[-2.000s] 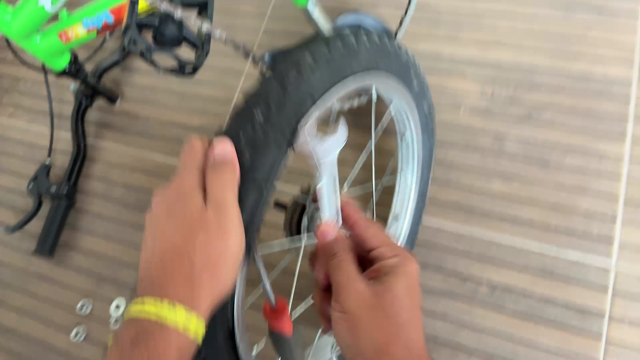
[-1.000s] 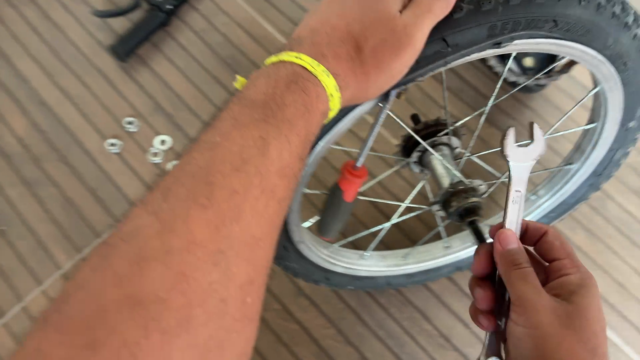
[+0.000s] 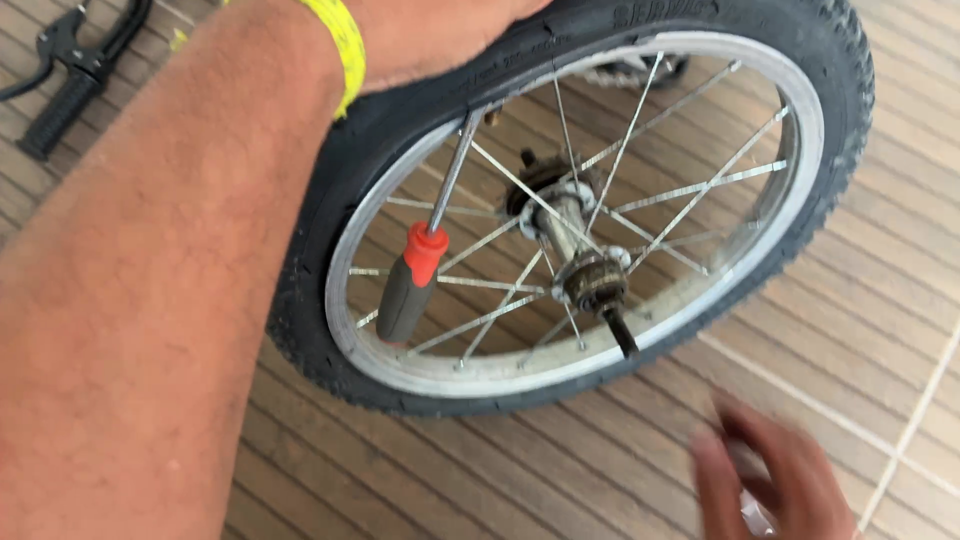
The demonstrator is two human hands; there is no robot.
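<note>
A bicycle wheel with a black tire and a silver rim stands tilted over the floor. My left hand, below a yellow wristband, rests on the top of the tire; its fingers are cut off by the frame's upper edge. A screwdriver with a red and grey handle hangs from the rim, its shaft tip wedged between rim and tire. The hub has a sprocket and a dark threaded axle. My right hand, blurred at the lower right, is curled around a shiny metal piece, mostly hidden, perhaps the wrench.
A black handlebar grip with a brake lever lies at the upper left. Part of a chain and crank shows behind the wheel. Underneath is a striped brown tiled floor with pale joints.
My right hand has moved down, away from the hub, and the open-ended wrench jaws seen earlier no longer show. My left hand stays on the tire. The view is closer to the wheel.
</note>
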